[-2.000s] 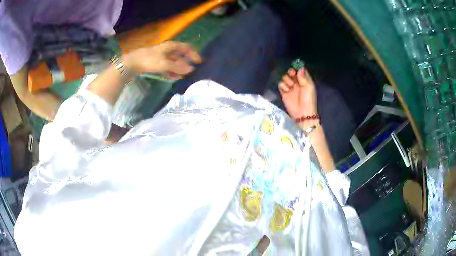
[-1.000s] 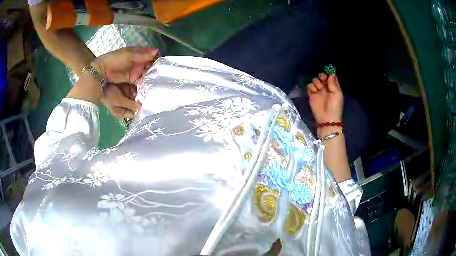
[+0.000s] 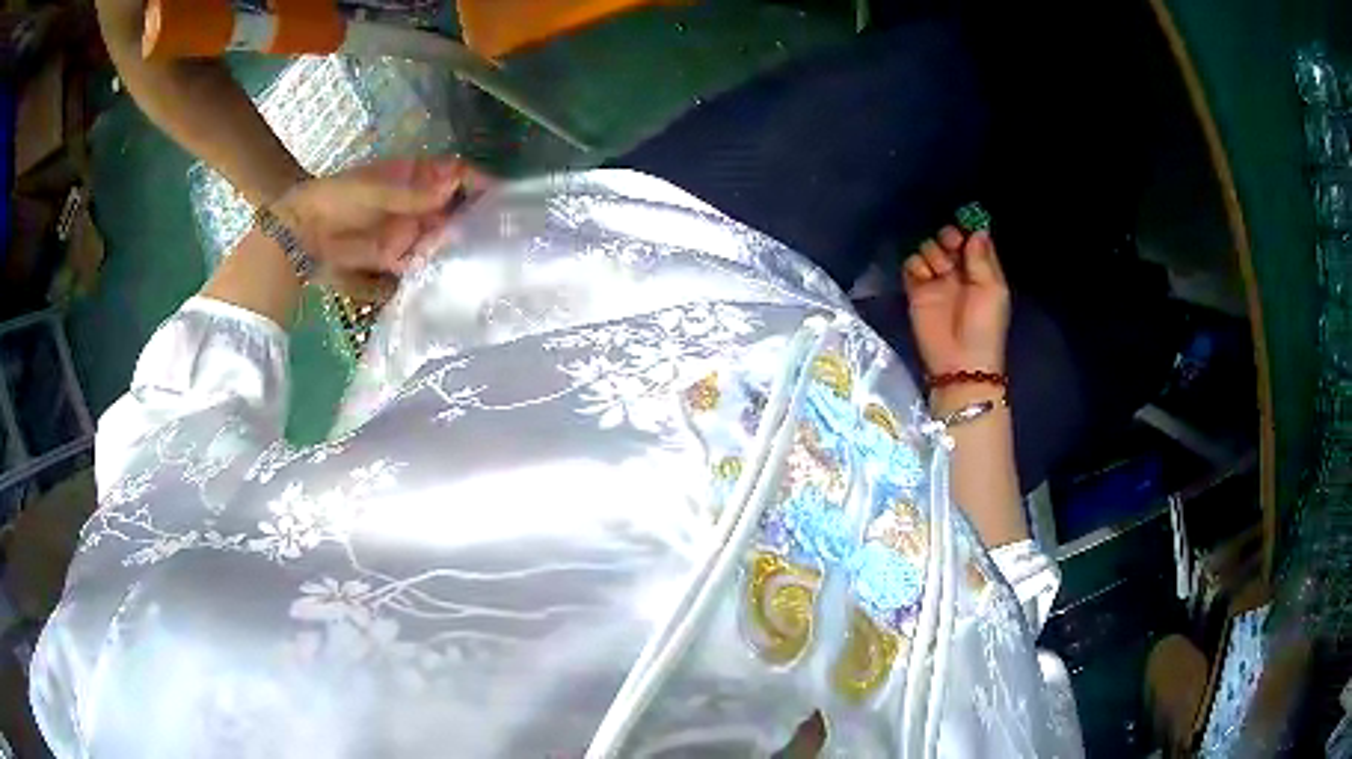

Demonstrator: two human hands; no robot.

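My right hand (image 3: 961,304), with a red bead bracelet, is raised at the right and pinches a small green circuit board (image 3: 973,218) between its fingertips. My left hand (image 3: 363,220), with a metal bracelet, is at the left edge of my white satin shirt (image 3: 445,519). Its fingers are blurred and look closed on the shirt's hem. Another person's forearm (image 3: 200,111) reaches in from the top left behind my left hand; that person's hand is mostly hidden. A small dark patterned piece (image 3: 353,319) shows just below my left hand; I cannot tell what it is.
A clear blister tray (image 3: 319,111) lies behind the other person's arm. Orange chair parts (image 3: 549,21) are at the top. A curved bench edge (image 3: 1238,223) runs down the right, with clear trays (image 3: 1327,193) beyond it. A white-framed rack (image 3: 45,393) stands at the far left.
My left hand came from over my lap to the shirt's edge, where the other person's hand also showed a second ago. My right hand still holds the board, slightly further right than at first.
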